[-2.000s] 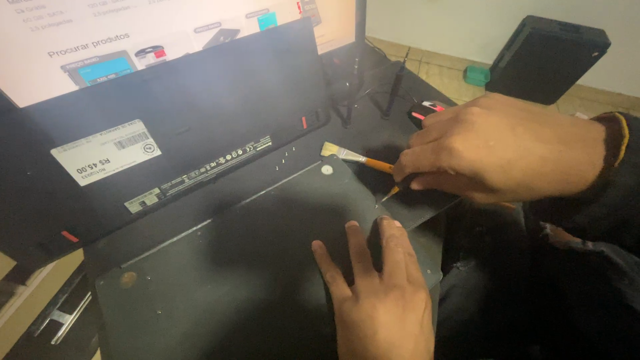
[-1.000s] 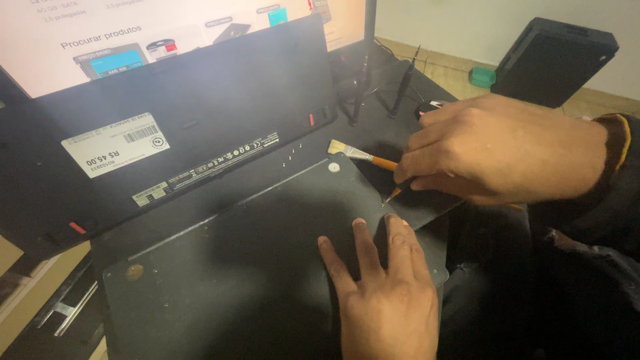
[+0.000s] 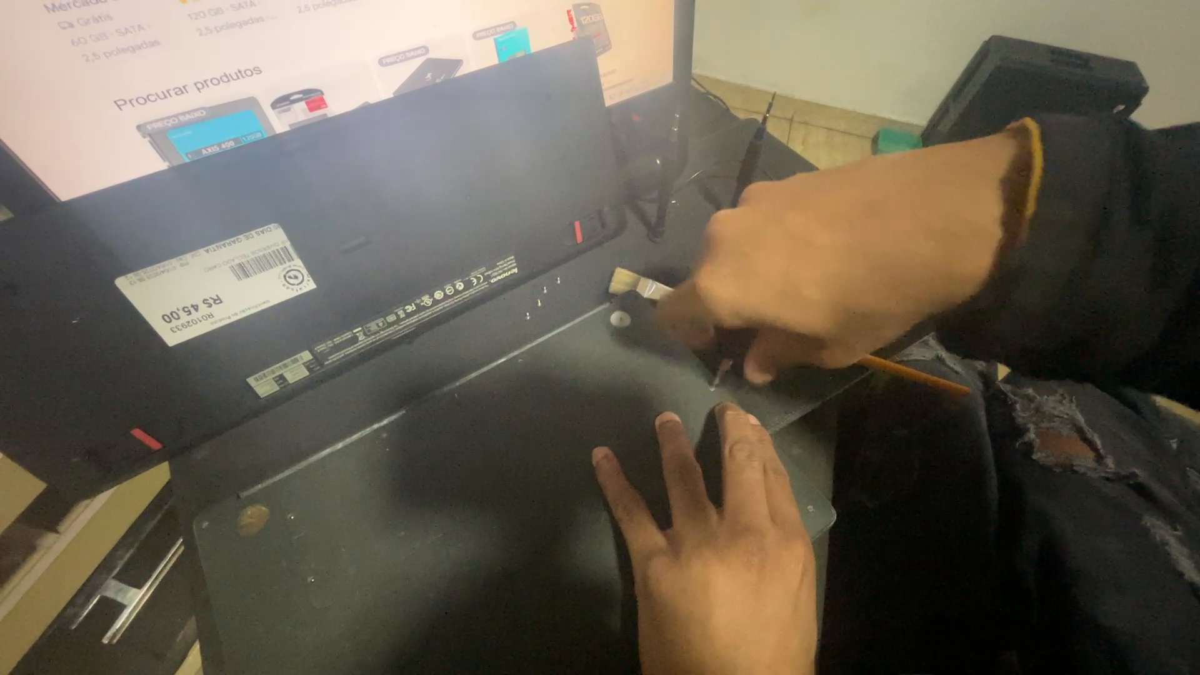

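My left hand (image 3: 731, 553) lies palm down with spread fingers on a flat dark laptop panel (image 3: 450, 525), holding nothing. Above and right of it, my right hand (image 3: 750, 319) is bent over the panel's right edge, its fingers closed around a thin tool (image 3: 720, 375); only the narrow tip shows, so its kind is unclear. A flat paintbrush (image 3: 637, 283) passes beneath the right hand, pale bristles on one side and orange handle on the other. Near the bristles is a round pale foot (image 3: 620, 320) at the panel's corner. Several tiny screws (image 3: 541, 303) sit beyond the panel's far edge.
A black Lenovo laptop part (image 3: 422, 187) with a white label and red marks stands upright before a lit monitor (image 3: 281, 47). Cables and a thin black pen-like tool (image 3: 753, 155) are behind my right hand. A black box-shaped device (image 3: 1031, 89) and a green object (image 3: 897, 142) are farther back.
My right hand has moved left and toward the panel, and more of the brush's orange handle shows to its right. The left hand stays spread on the panel.
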